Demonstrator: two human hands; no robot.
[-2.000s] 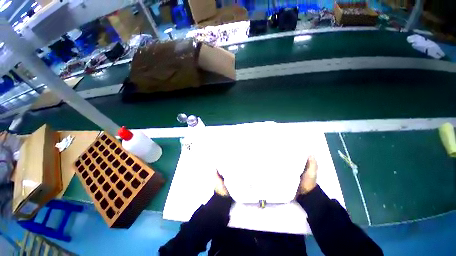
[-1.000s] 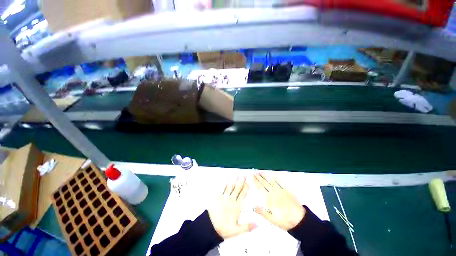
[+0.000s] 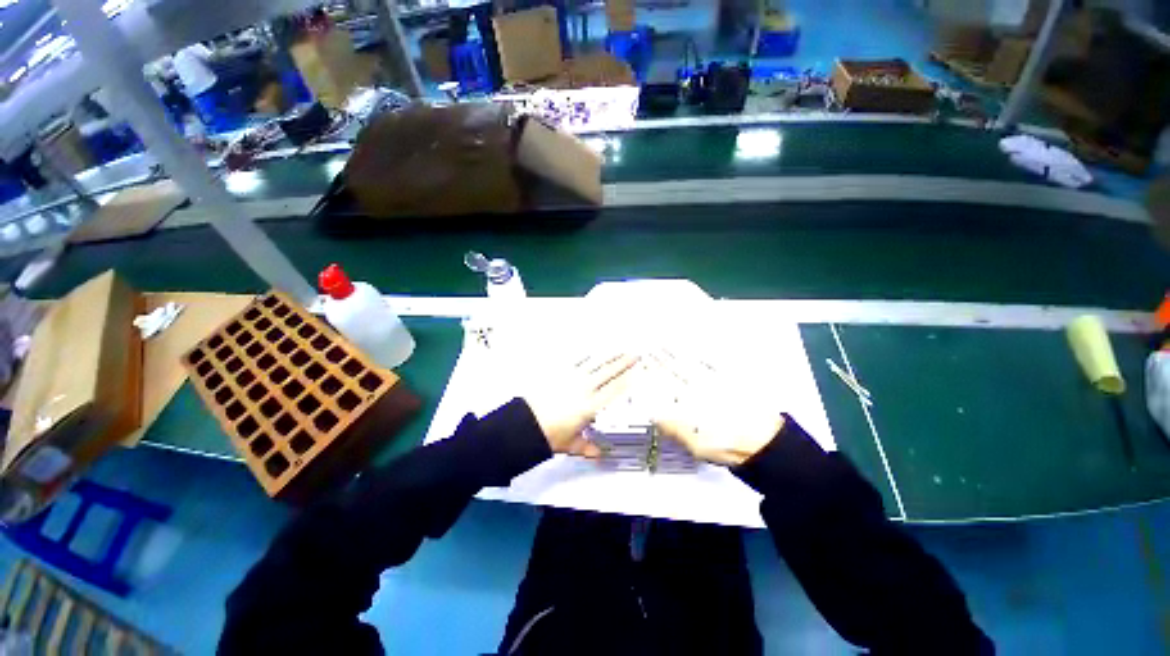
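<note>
A white plastic housing (image 3: 648, 301) lies on a white sheet (image 3: 494, 397) in front of me; its outline mostly blends into the glare. Its near edge shows dark lines and a small dark-metallic detail. My left hand (image 3: 584, 404) rests on the housing from the left, fingers stretched forward and apart, thumb by the near edge. My right hand (image 3: 706, 417) rests on it from the right in the same way, its fingers washed out. I see no grip around the housing.
A small clear bottle (image 3: 504, 282) stands at the sheet's far left corner. Left are a red-capped squeeze bottle (image 3: 366, 320), a compartment tray (image 3: 295, 391) and a carton (image 3: 77, 365). Thin strips (image 3: 849, 381) and a yellow-handled tool (image 3: 1094, 354) lie right. A dark green conveyor (image 3: 770, 250) runs behind.
The view has tilted down and the overhead shelf has left it. My hands, flat on the housing's face a second ago, are now nearer its near edge, where the dark lines show.
</note>
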